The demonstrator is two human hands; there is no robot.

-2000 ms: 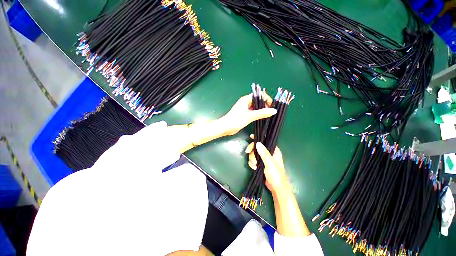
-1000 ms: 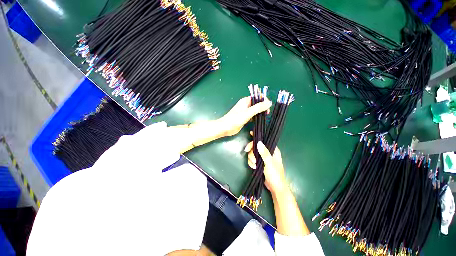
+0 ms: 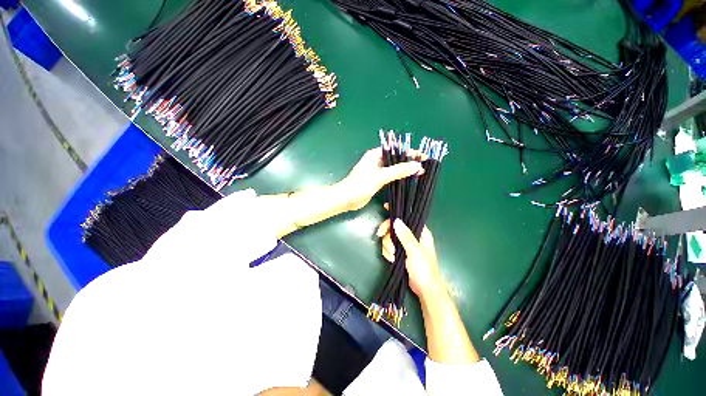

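A bundle of short black cables (image 3: 410, 199) is held above the green bench near its front edge. Its blue and white wire ends point away from me, and its gold-yellow tips are at the near end by the bench edge. My left hand (image 3: 381, 175) grips the upper part, thumb across the cables. My right hand (image 3: 410, 249) is closed around the lower middle, thumb on top. The upper ends fan into two groups with a narrow gap. The fingers behind the cables are partly hidden.
A left cable stack (image 3: 232, 85) and right cable stack (image 3: 604, 302) lie on the green bench (image 3: 341, 240). Loose long cables (image 3: 511, 62) cover the far side. A blue bin (image 3: 66, 224) with more cables is below the left edge. Grey metal bars (image 3: 673, 223) stand at right.
The two groups at the bundle's upper end were farther apart one second ago and are now closer together. My left thumb has moved slightly across the cables. My right hand has barely moved.
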